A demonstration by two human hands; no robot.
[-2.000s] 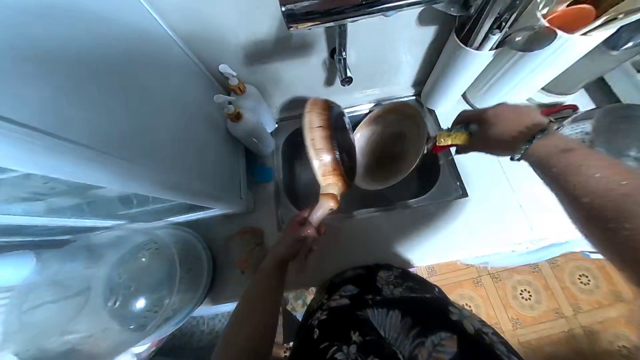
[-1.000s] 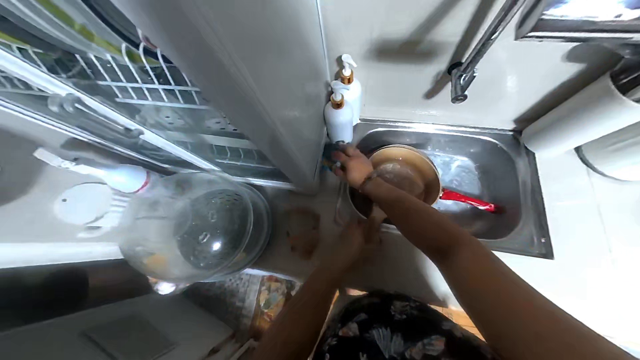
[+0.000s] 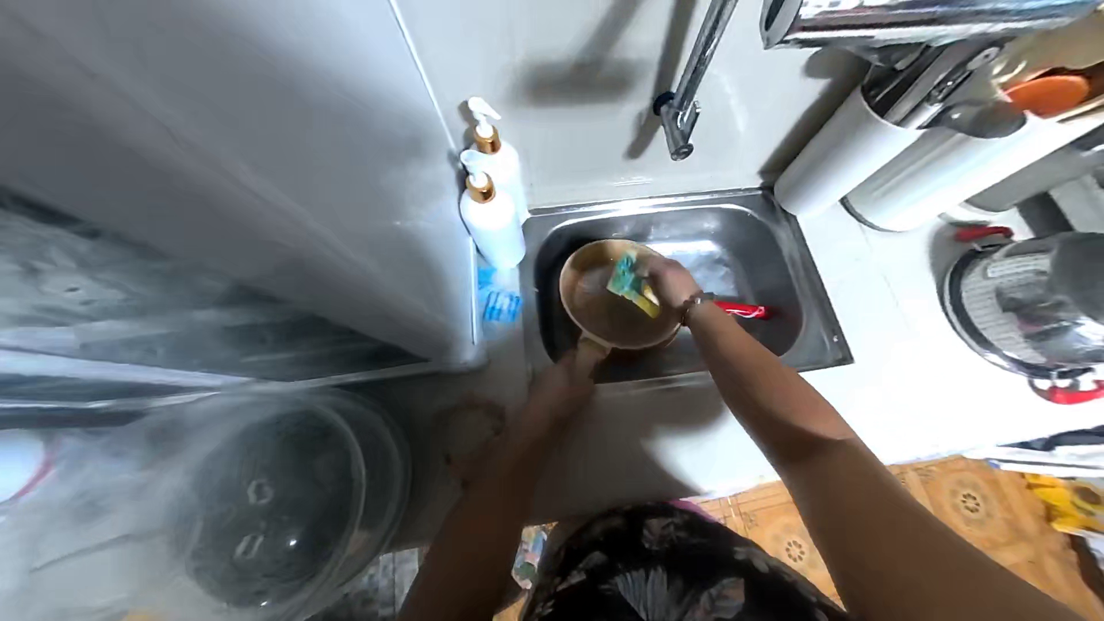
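Observation:
My left hand is closed around the handle of a tan frying pan, which is tilted over the left part of the stainless steel sink. In my right hand is a green and yellow sponge, held at the inside of the pan. A red handle shows in the sink just right of my right wrist; what it belongs to is mostly hidden beneath the pan and my arm.
A faucet hangs above the sink. Two white pump bottles stand at its left, near a blue item. White utensil holders and a pot with red handles are at the right. A large clear plastic container is at the lower left.
My right hand has moved from beside the pump bottles into the pan, with the sponge in it. Two seconds ago each hand held a pan. The view has shifted.

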